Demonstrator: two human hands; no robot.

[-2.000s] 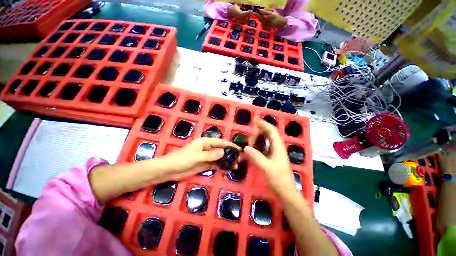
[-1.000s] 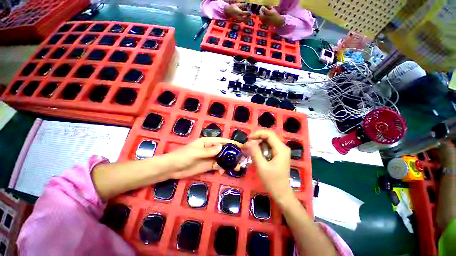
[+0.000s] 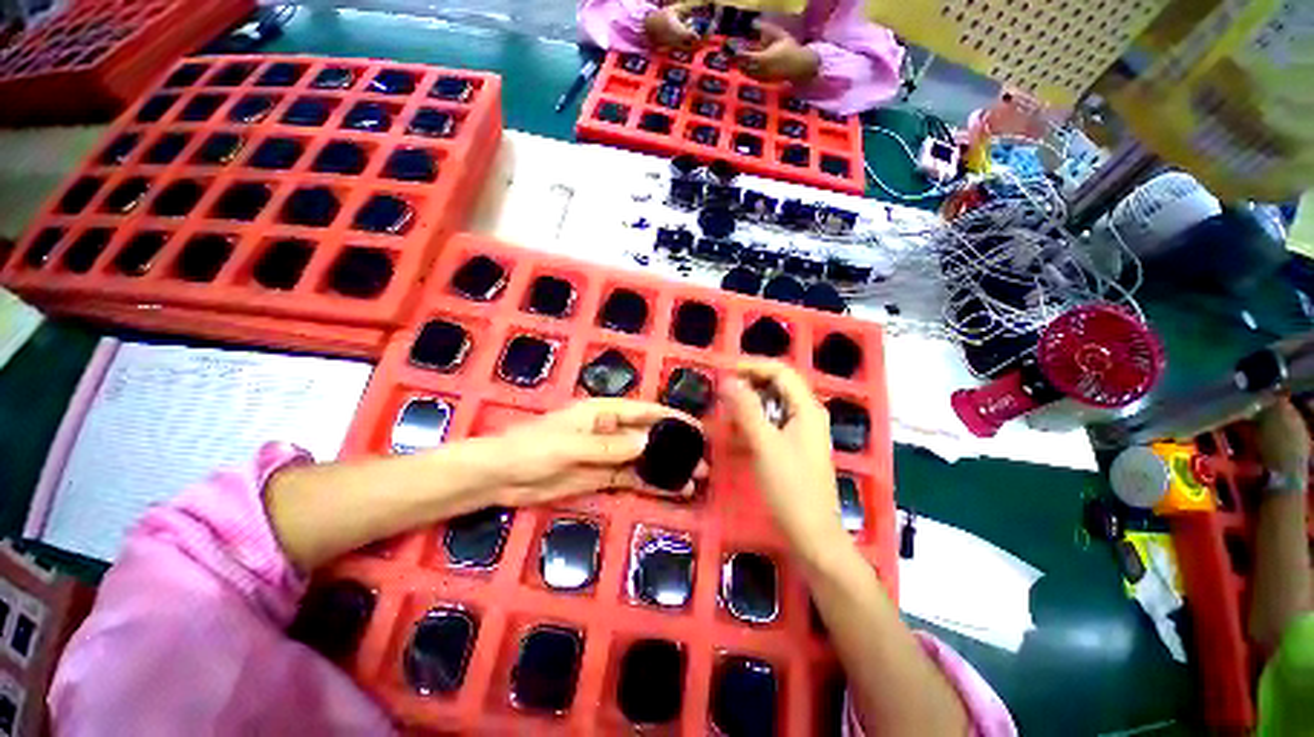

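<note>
My left hand (image 3: 584,449) holds a black watch unit (image 3: 670,454) by its edges over the middle of the red-orange foam tray (image 3: 613,618). The unit's dark glossy face is turned up. My right hand (image 3: 785,446) is just right of it, fingers curled around a small shiny thing (image 3: 775,409) that is mostly hidden; I cannot tell what it is. The hands do not touch. The tray's square pockets hold many black units, some with bright reflections, such as this watch unit (image 3: 571,553).
Stacked foam trays (image 3: 378,320) stand left, above a record sheet (image 3: 202,446). Beyond are rows of small black parts (image 3: 764,248), tangled cables (image 3: 1030,259) and a pink-red fan (image 3: 1102,357). A co-worker's hands (image 3: 778,58) work at a far tray. Another person's arm (image 3: 1280,533) is at right.
The unit in my left hand was tilted with a bluish reflection; it now shows a plain dark face. My right hand's fingers have drawn slightly away from it.
</note>
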